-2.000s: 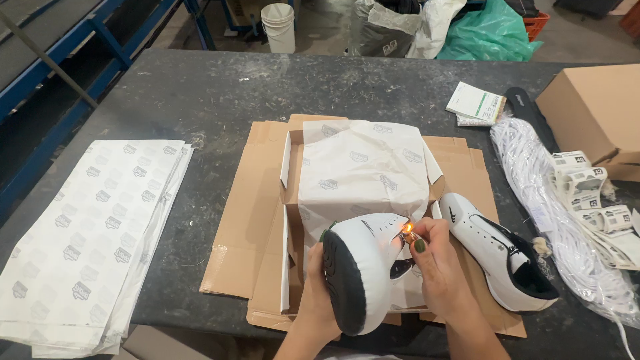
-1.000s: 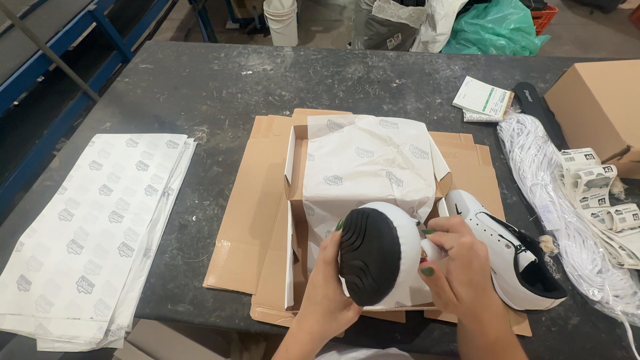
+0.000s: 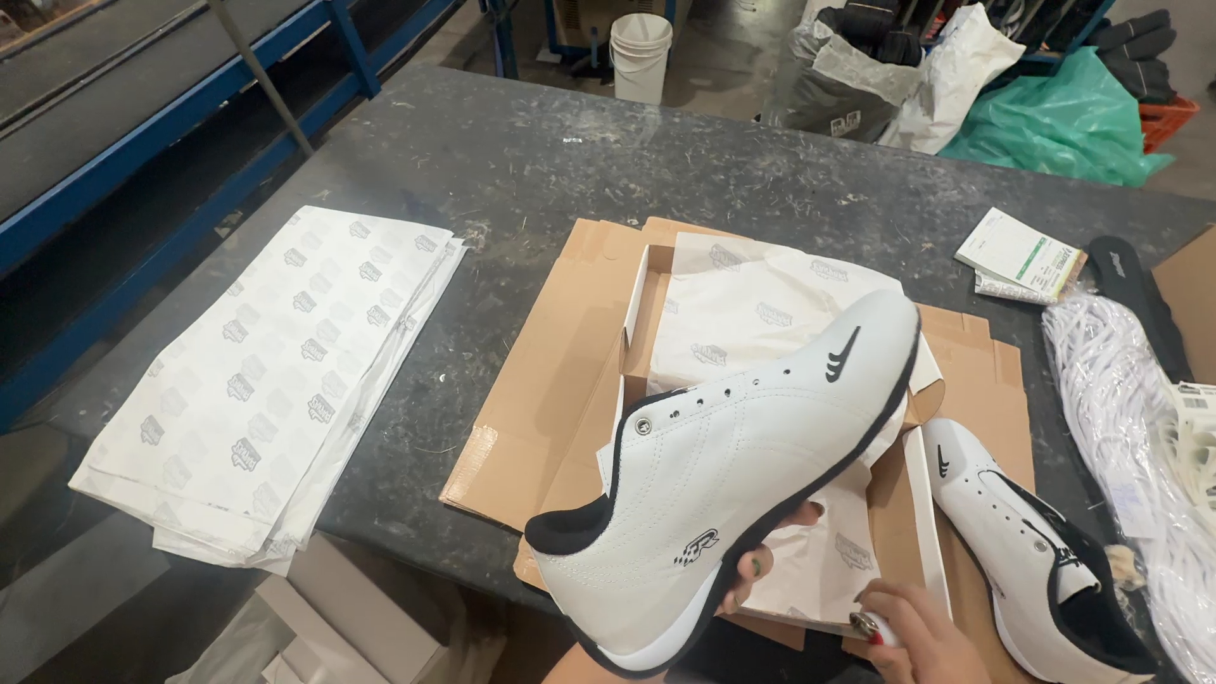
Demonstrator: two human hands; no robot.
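A white leather sneaker with a black sole edge and empty eyelets is held up on its side by my left hand, whose fingers grip it from the sole side and are mostly hidden. My right hand holds a lighter with a metal top, low beside the open shoebox. The box is lined with printed tissue paper and rests on flattened cardboard. A second white sneaker lies right of the box.
A stack of printed tissue sheets lies left on the dark table. To the right are a bundle of white laces, a paper pad, a black insole-like item and a cardboard box. Grey boxes stand below the left edge.
The sneaker in my left hand has turned from sole-up to side-on, toe up to the right. My right hand has moved away from it, down and right. The lighter's flame seen earlier is out.
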